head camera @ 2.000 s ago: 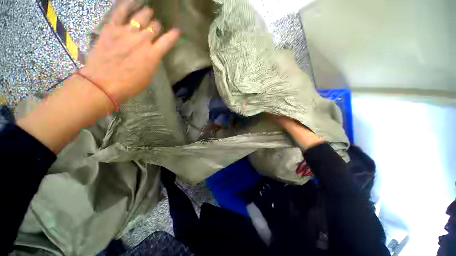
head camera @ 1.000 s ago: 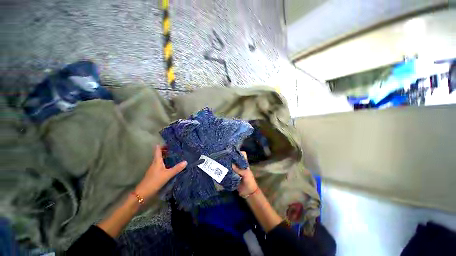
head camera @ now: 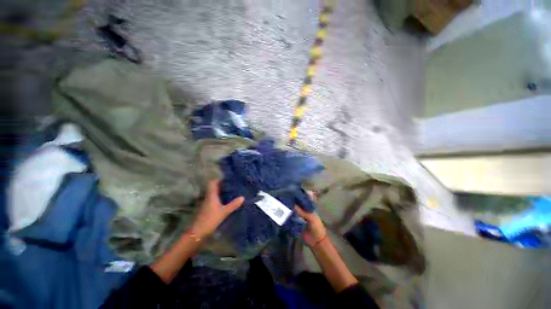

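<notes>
A dark blue cut denim bundle point(head camera: 257, 175) with a white printed label point(head camera: 273, 208) is held between both hands in the middle of the view. My left hand point(head camera: 211, 214) grips its left side, thumb on top. My right hand point(head camera: 311, 226) grips its right side, with the fingers partly hidden. Below it on the right, a khaki woven sack point(head camera: 380, 193) lies with its mouth open and dark contents inside. The picture is blurred.
Another khaki sack point(head camera: 121, 114) is slumped at left. Larger blue denim point(head camera: 60, 259) with white patches lies at far left. A small blue-and-white bundle point(head camera: 222, 119) lies behind. Yellow-and-black tape point(head camera: 308, 75) crosses the floor. A pale partition point(head camera: 483, 265) stands at right.
My left hand was above the sack and my right inside it; then both held the denim bundle. Since then the view has turned left, bringing the larger denim into view.
</notes>
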